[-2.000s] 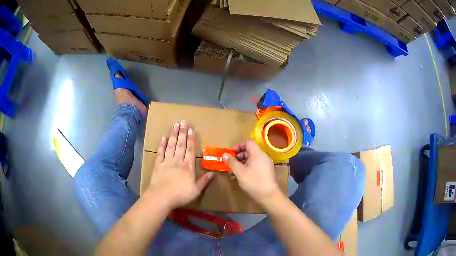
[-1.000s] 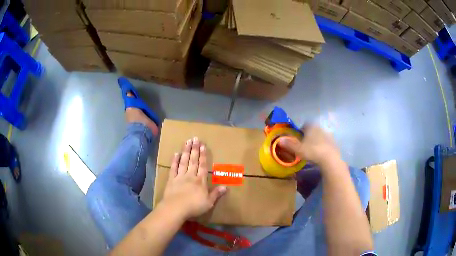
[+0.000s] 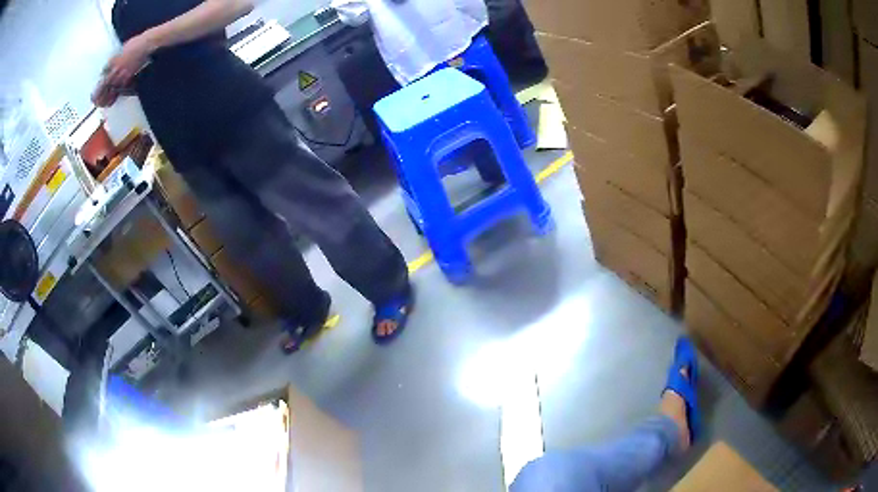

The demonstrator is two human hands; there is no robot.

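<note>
The view is turned to the left, and neither of my hands is in the picture. A corner of the brown carton [image 3: 724,471] shows at the bottom right edge; its label, the tape dispenser and the red stool are out of view. Nearest in front, at the lower left, is an open brown carton [image 3: 325,444] with pale sheets, partly washed out by glare. My bent leg in blue jeans and a blue slipper are at the lower right.
A blue plastic stool [image 3: 462,163] stands in the middle background. A person [image 3: 241,144] stands at the left beside a metal table [image 3: 144,231]. Tall carton stacks [image 3: 741,211] stand on the right. A pale strip [image 3: 521,432] lies on the floor.
The view has swung left, away from the labelled carton. Both hands, the label and the tape dispenser have left the picture. The person and blue stool have come into view.
</note>
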